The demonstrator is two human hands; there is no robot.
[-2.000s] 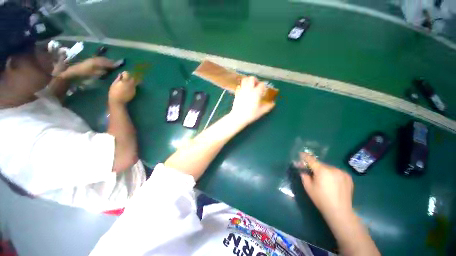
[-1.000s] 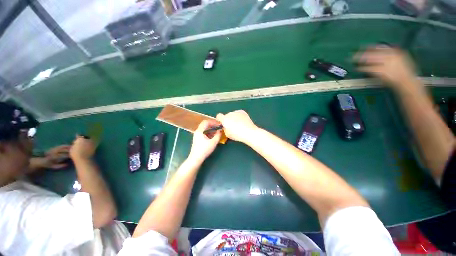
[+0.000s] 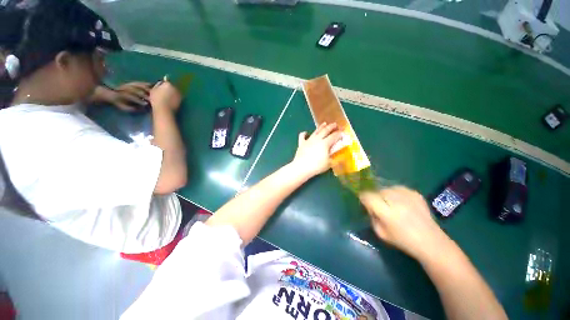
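A long amber sticker sheet (image 3: 326, 103) lies slanted on the green bench, its far end on the pale rail and its near end brighter orange. My left hand (image 3: 319, 150) rests on the sheet's near part with the fingers spread. My right hand (image 3: 400, 219) is slightly blurred, just beyond the sheet's near end. Its fingertips are together at a yellow-green translucent piece (image 3: 361, 181) that extends from the orange end. Whether this piece is still joined to the sheet is unclear. I cannot make out tweezers in the right hand.
Two phone housings (image 3: 247, 135) lie left of the white line. Another housing (image 3: 455, 193) and a thick black stack (image 3: 510, 189) lie at right. Phones (image 3: 330, 35) are on the conveyor beyond the pale rail (image 3: 437, 119). A clear release sheet (image 3: 539, 265) is at lower right. A worker (image 3: 81, 169) sits at left.
The amber sheet has turned steeper. My hands, together at its near end before, are now apart, the left on the sheet and the right pulled nearer. The view has shifted; the reaching arm at right is gone.
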